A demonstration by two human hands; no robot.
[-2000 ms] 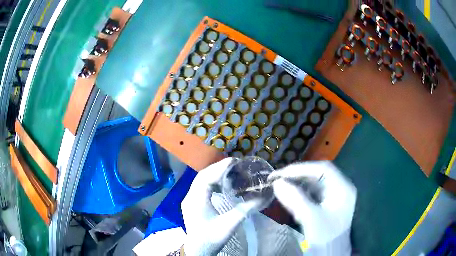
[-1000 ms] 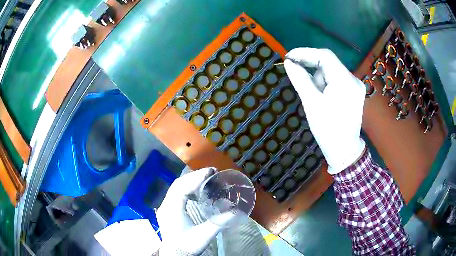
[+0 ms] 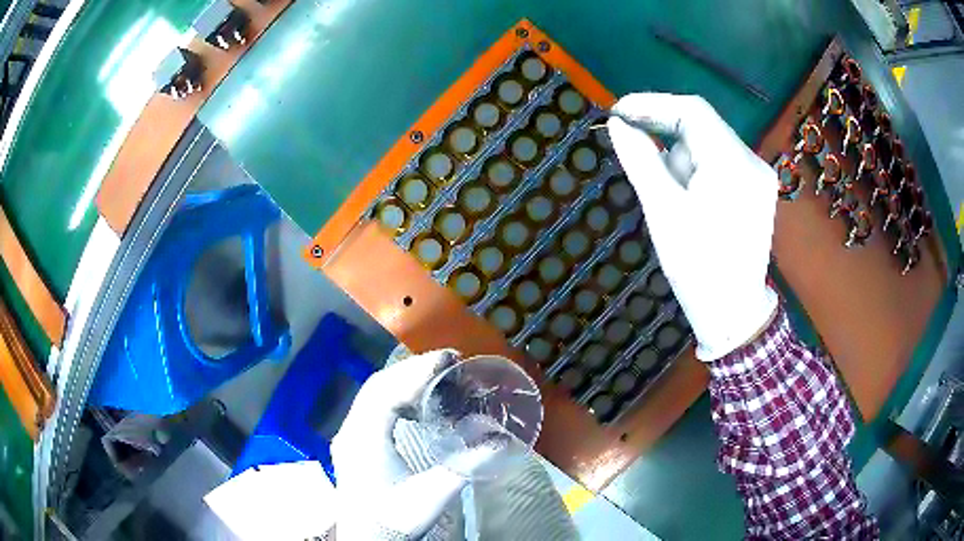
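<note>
My left hand (image 3: 396, 449), in a white glove, holds a clear plastic cup (image 3: 484, 414) with thin pale slivers inside, at the fixture's near edge. My right hand (image 3: 692, 211), gloved, is over the fixture's upper right part, thumb and forefinger pinched together. A short thin pale piece (image 3: 600, 126) shows at its fingertips. The orange-brown fixture plate (image 3: 365, 273) holds slanting rows of round parts (image 3: 478, 200) with yellowish rims, between grey separator strips (image 3: 488, 225). My right hand hides part of the rows and the plate's right edge.
A brown board with copper-coloured coils (image 3: 835, 169) lies at the right. A thin dark rod (image 3: 714, 63) lies on the green surface behind the fixture. A brown board with black blocks (image 3: 182, 76) is at upper left. Blue plastic stools (image 3: 174, 317) stand below the bench edge.
Since two seconds ago my right hand has moved from the cup to the fixture's upper right, and the view has turned. Over the last second both hands stay nearly in place.
</note>
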